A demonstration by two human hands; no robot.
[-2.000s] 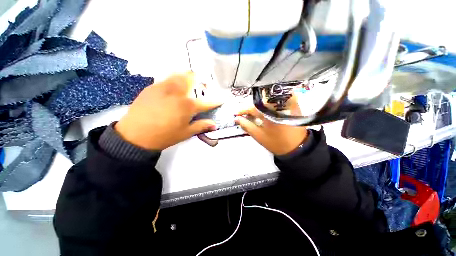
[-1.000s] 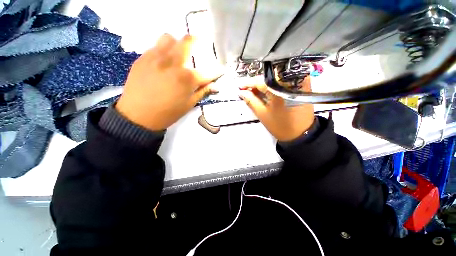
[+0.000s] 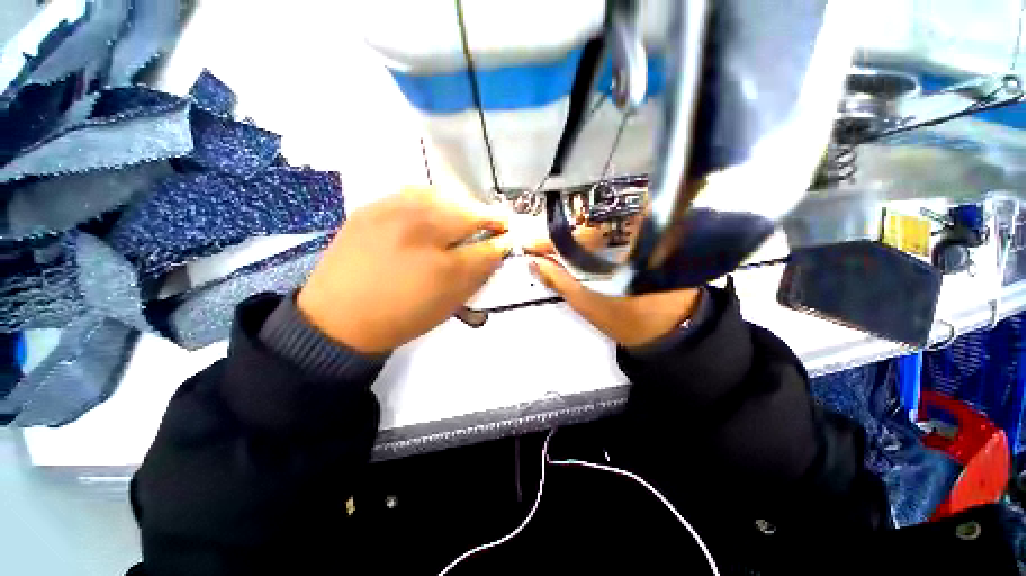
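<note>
My left hand [image 3: 394,268] is beside the needle area [image 3: 527,205], its thumb and index finger pinched on a small denim piece [image 3: 484,235]. Only a dark sliver of the piece shows; glare washes out the rest. My right hand [image 3: 621,309] comes from the right, its fingertips close to the left ones, partly hidden behind the sewing machine's head and metal guard. I cannot tell whether its fingers grip the piece. The white sewing machine head [image 3: 495,84] with a blue stripe stands over both hands. A dark thread runs down it.
A denim strip pile [image 3: 225,208] lies on the white table [image 3: 450,388] at the left. At the right are a black phone [image 3: 861,293], a yellow item [image 3: 907,232] and small dark things. Below right are a red item [image 3: 977,456], denim and a blue crate.
The view has shifted with the head, so the machine head sits differently in the picture. My hands remain at the needle area, with the fingertips now closer together.
</note>
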